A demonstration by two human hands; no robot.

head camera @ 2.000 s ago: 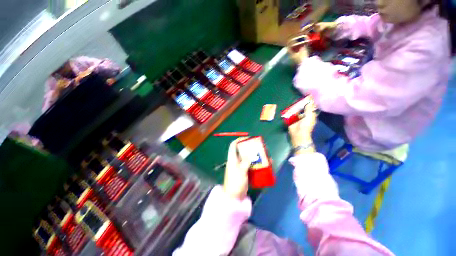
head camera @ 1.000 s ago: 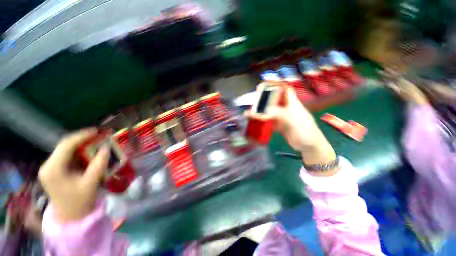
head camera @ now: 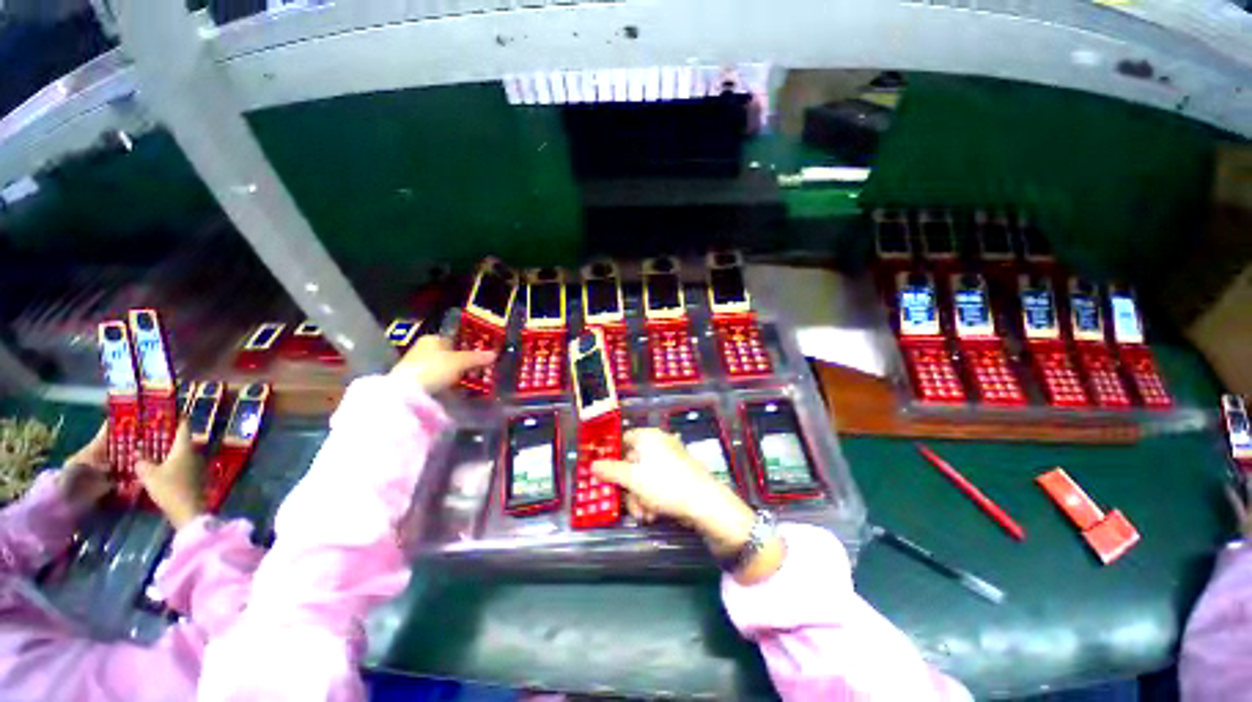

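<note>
My left hand (head camera: 442, 368) grips the keypad part of an open red flip phone (head camera: 492, 305) at the left end of the back row, its dark screen tilted. My right hand (head camera: 673, 487) is on another open red flip phone (head camera: 595, 377), fingertips on its keypad; its hidden fingers cannot be seen. This phone stands in front of the row, display dark. Both are over the clear blister tray (head camera: 632, 549). Several open phones (head camera: 669, 309) stand in the back row with dark screens. Phones (head camera: 531, 460) lie closed in the front pockets.
At right, more open phones (head camera: 972, 336) stand in rows, several screens lit, by a brown board (head camera: 989, 429). A red pen (head camera: 972, 491), dark pen (head camera: 941, 565) and orange-red cards (head camera: 1087, 514) lie on green. At left, a coworker's hands (head camera: 172, 473) hold two open phones. A metal post (head camera: 268, 185) slants down.
The view has swung left since the first frame and is sharper. The phones earlier held have left my hands' earlier positions; my hands are now at two open phones at the tray.
</note>
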